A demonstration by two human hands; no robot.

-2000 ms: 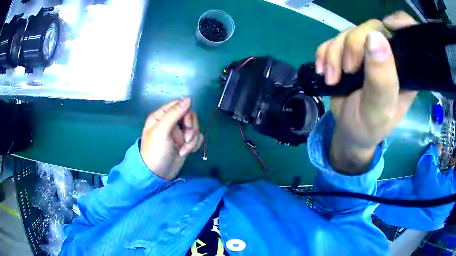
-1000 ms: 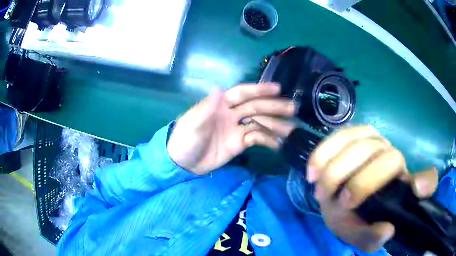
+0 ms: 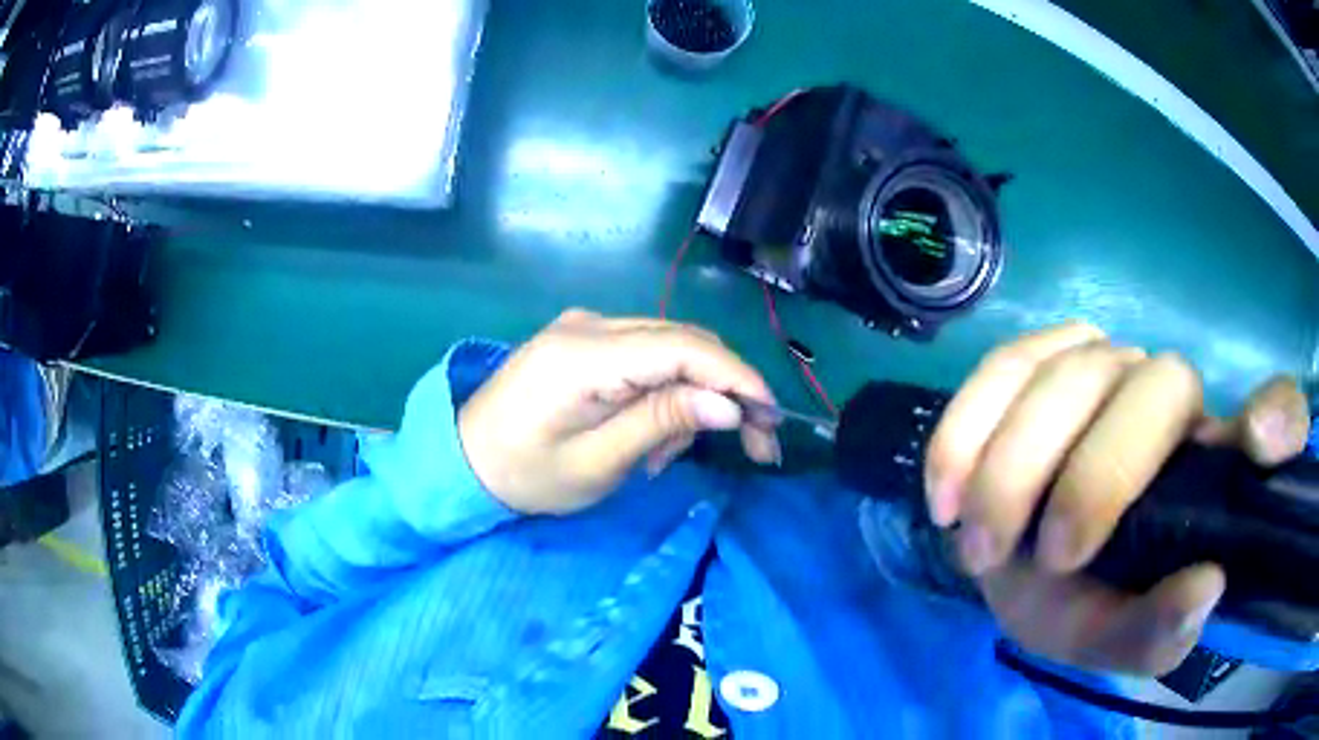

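My right hand [image 3: 1085, 477] grips the black electric screwdriver [image 3: 885, 438], its thin metal bit pointing left. My left hand [image 3: 615, 412] has thumb and fingertips pinched at the bit's tip; whether a screw is there is too small to tell. A glossy black optical-engine housing [image 3: 810, 203] lies on the green bench beyond my hands. A round lens assembly [image 3: 933, 243] with green reflections sits at its right side. Thin red and black wires [image 3: 774, 307] trail from the housing towards me. A clear screw cup [image 3: 697, 29] with dark screws stands behind it.
A white lens tray [image 3: 333, 109] with black lenses is at the upper left. A black unit [image 3: 80, 282] lies at the bench's left edge. Below, a dark perforated crate [image 3: 133, 557] holds clear bags [image 3: 224, 499]. The screwdriver's black cord [image 3: 1143, 706] runs at lower right.
The screwdriver has come down from over the housing to in front of me. My left hand has moved right to its bit. The lens, earlier partly hidden by the screwdriver, now shows fully.
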